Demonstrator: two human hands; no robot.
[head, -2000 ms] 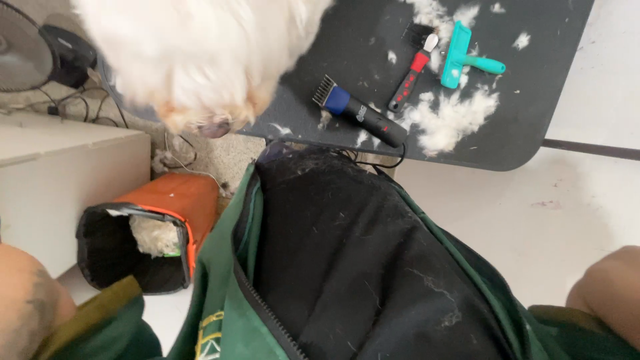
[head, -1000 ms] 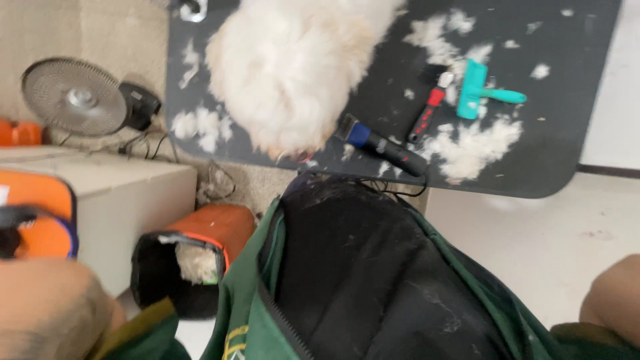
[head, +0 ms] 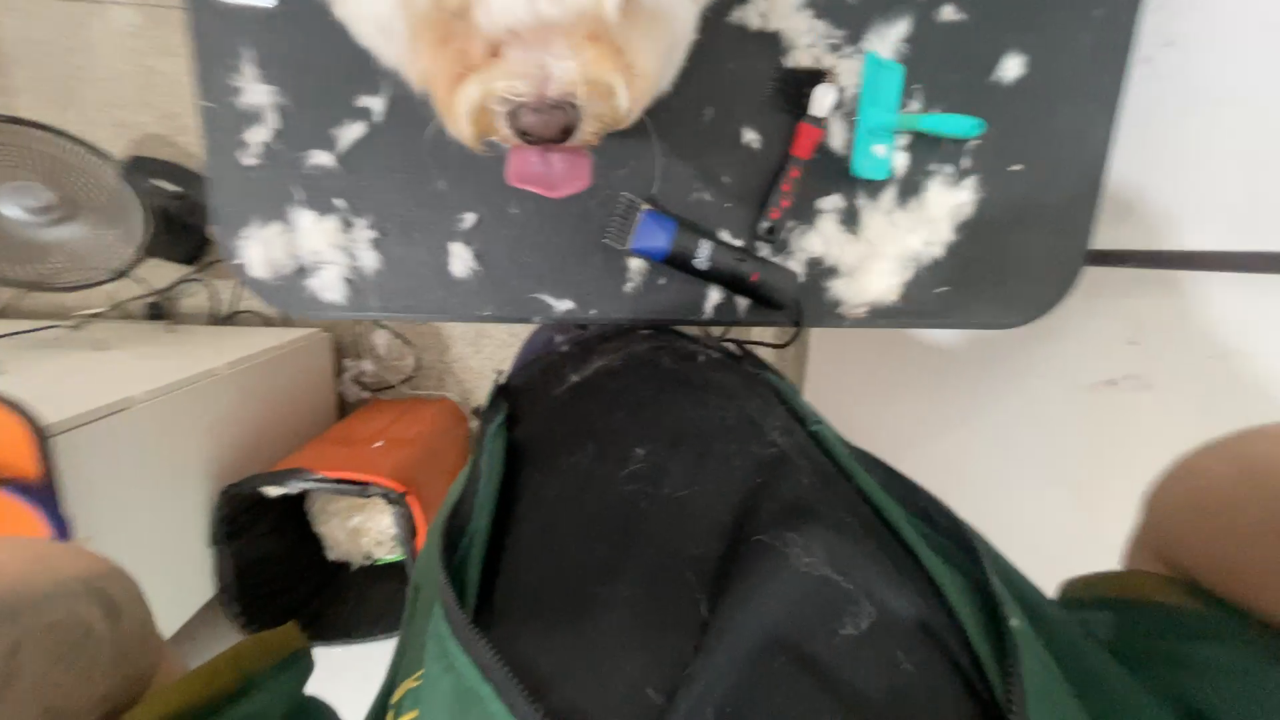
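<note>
Neither of my hands shows; only my upper arms enter at the lower left and right edges. A white and tan dog [head: 540,70] with its tongue out is at the top of the black grooming table [head: 520,270]. Below and right of its muzzle lies a black and blue hair clipper [head: 700,250] with a comb guard and a cord. Further right lie a red and black grooming tool [head: 795,165] with dark bristles or teeth, partly blurred, and a teal slicker brush [head: 880,118], its handle pointing right. Tufts of cut white fur [head: 890,240] surround them.
An orange bin [head: 390,440] with a black liner and fur inside lies tilted below the table, beside a pale cabinet [head: 230,440]. A fan [head: 65,205] stands at the left. Cables run near the floor. My green, unzipped garment [head: 455,590] spans the lower middle.
The dog's face has come up, and its nose and tongue now show; one second ago its head was lowered. The clipper, red tool and brush lie as before. The view has shifted.
</note>
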